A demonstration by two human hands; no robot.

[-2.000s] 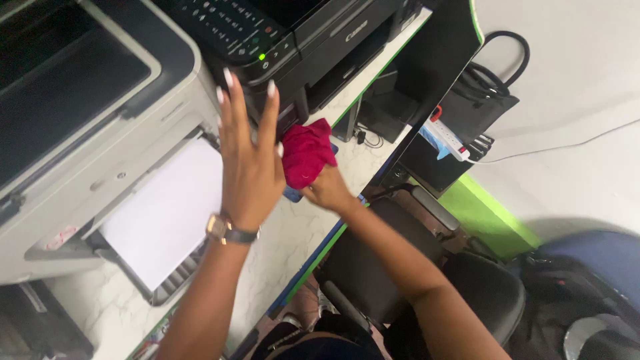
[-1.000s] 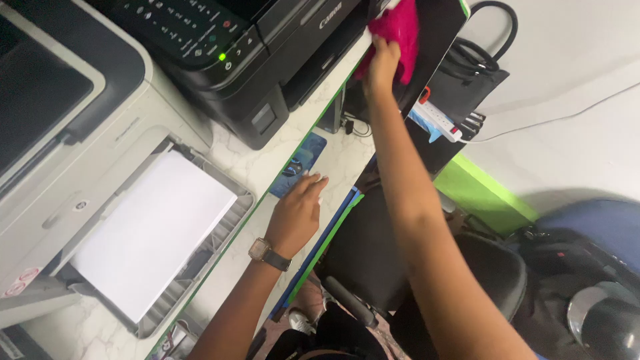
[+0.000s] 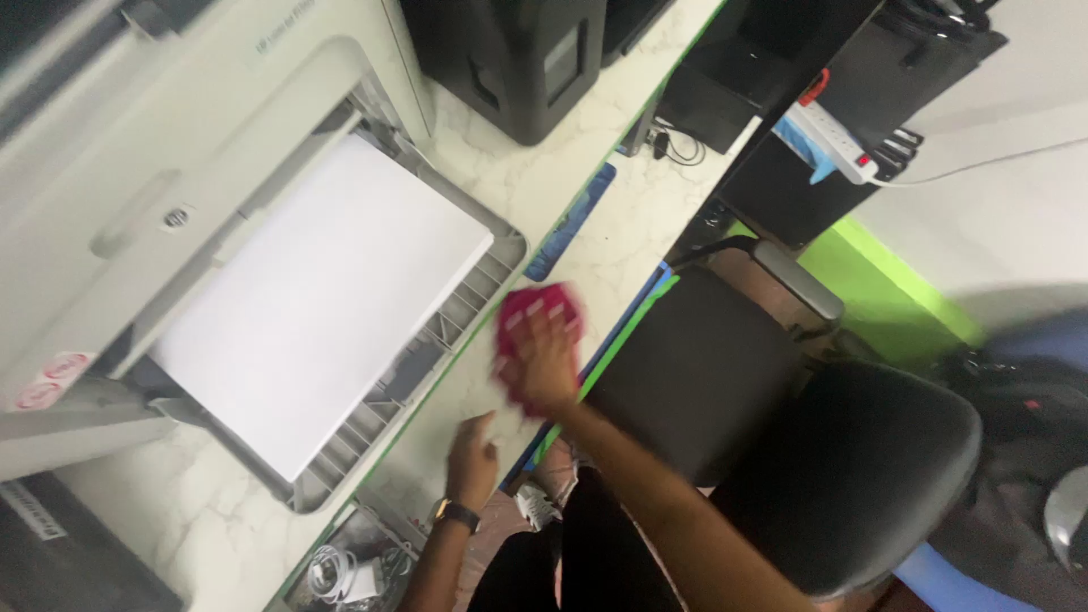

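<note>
My right hand [image 3: 544, 357] lies spread on a crumpled dark pink cloth [image 3: 512, 327], pressing it on the lower marble-patterned shelf [image 3: 633, 234]. To its lower left, my left hand [image 3: 473, 459], with a watch at the wrist, is held with its fingers partly curled and nothing in them. Just above the cloth, a blue patterned mat [image 3: 571, 225] shows partly under the upper desktop's edge. Left of both hands, an HP printer [image 3: 178, 183] has a stack of white paper [image 3: 327, 297] in its pulled-out tray.
A black printer [image 3: 518, 76] stands on the upper desktop. A black office chair [image 3: 705, 374] is close to the shelf's right edge. Cables [image 3: 680, 149] lie on the shelf's far end; a white power strip [image 3: 829, 140] is beyond. A bin of coiled cables [image 3: 336, 574] sits lower left.
My right hand has come back from the far end near the black printer with the cloth, now down on the lower shelf. My left hand has drawn back from beside the blue mat.
</note>
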